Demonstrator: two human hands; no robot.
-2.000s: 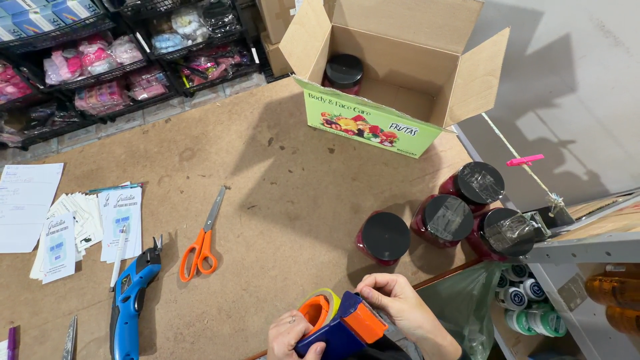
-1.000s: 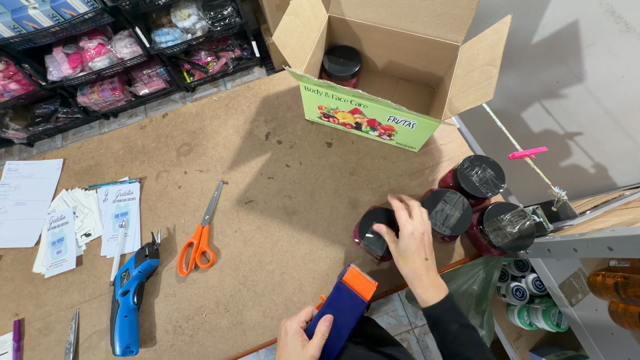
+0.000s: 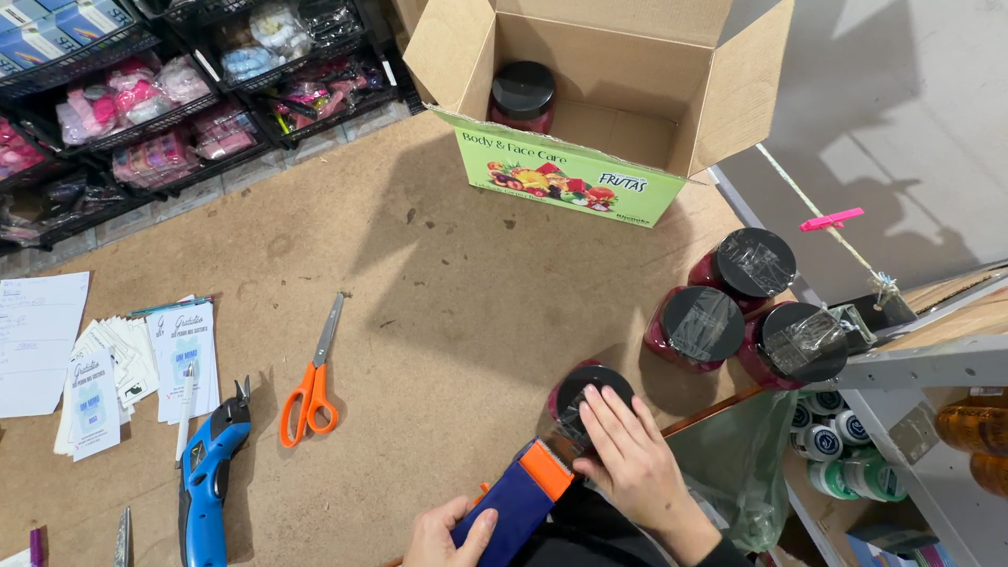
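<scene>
My left hand grips a blue and orange tape dispenser at the table's front edge. A strip of clear tape runs from its serrated end to the black lid of a jar. My right hand lies with its fingers flat on that lid, pressing the tape. Behind it stand several dark red jars with clear tape across their black lids. One more black-lidded jar stands inside an open cardboard box with a green printed front.
Orange-handled scissors, a blue cordless cutter, printed cards and a paper sheet lie on the left of the table. Black baskets of packaged goods stand behind. A metal shelf and a green plastic bag are at the right.
My right hand has gone from the dispenser to the nearest jar's lid. The dispenser has turned, its orange end now close to that jar, with tape now reaching the lid.
</scene>
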